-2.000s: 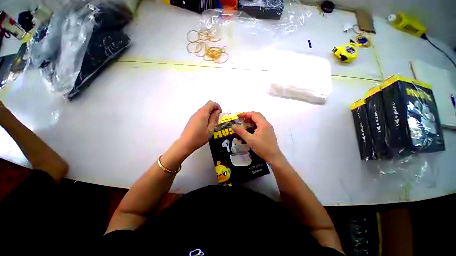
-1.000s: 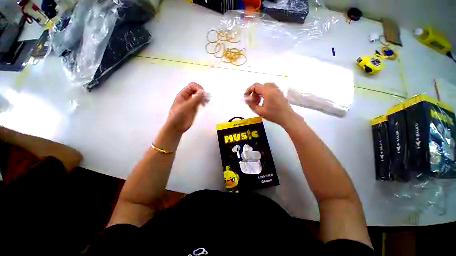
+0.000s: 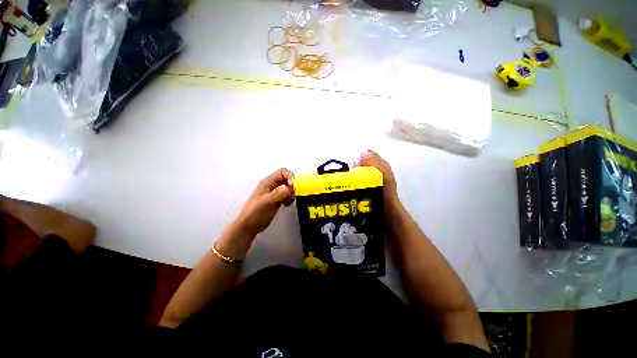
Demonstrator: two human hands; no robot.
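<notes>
The black retail box [image 3: 342, 231] with a yellow top, "MUSIC" lettering and an earbuds picture is in front of me, its small black hang tab [image 3: 333, 166] pointing away from me. My left hand [image 3: 269, 201] has its fingertips closed at the box's upper left corner. My right hand [image 3: 383, 182] grips the upper right edge, its lower fingers hidden by the box. My sleeve and body cover the box's bottom edge. I cannot tell whether clear film lies between my fingers and the box.
A whitish stack of poly bags [image 3: 443, 112] lies beyond the box. Shiny bagged boxes [image 3: 583, 189] stand at right with loose film. Rubber bands [image 3: 300, 54] lie at the back, a yellow item [image 3: 515, 74] back right. Black goods in crumpled film [image 3: 133, 59] lie at left, near another person's arm [image 3: 49, 220].
My hands were apart above the box one second ago; they have come down to its sides and hold it. The box has risen and tilted towards me. The camera view has shifted slightly.
</notes>
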